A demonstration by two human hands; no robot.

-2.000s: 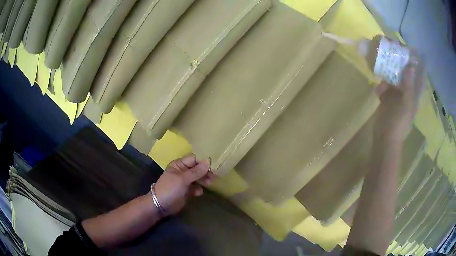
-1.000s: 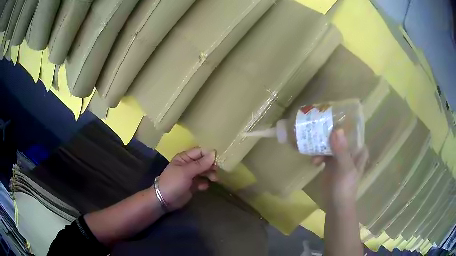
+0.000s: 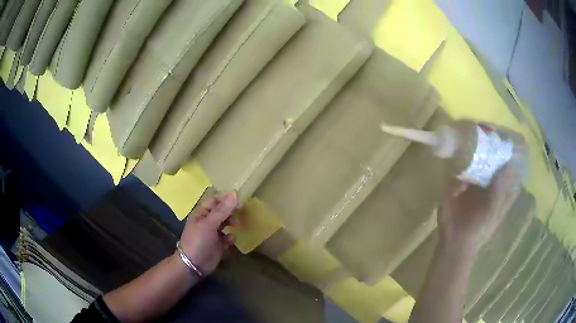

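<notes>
Overlapping khaki panels [image 3: 316, 145] lie in a diagonal row, with yellow pieces [image 3: 252, 224] showing past their ends. My left hand [image 3: 211, 230], with a bracelet at the wrist, pinches the lower end of one panel's edge between thumb and fingertips. My right hand [image 3: 477, 205], slightly blurred, holds the clear glue bottle [image 3: 486, 154] with its white label. The pale nozzle [image 3: 407, 134] points left over the panels at the right; whether its tip touches one is unclear. Thin shiny glue lines [image 3: 344, 202] run along panel edges.
A stack of olive blanks [image 3: 54, 290] is low at the left. Dark material [image 3: 120, 233] lies below the row. Several more narrow overlapping panels [image 3: 518, 271] are at the lower right. A pale grey-white surface [image 3: 492, 38] is at the upper right.
My left hand has moved slightly left and holds a panel edge further left. My right hand and the bottle have moved right, away from the earlier panel's lower end. Curled panels at the left have shifted.
</notes>
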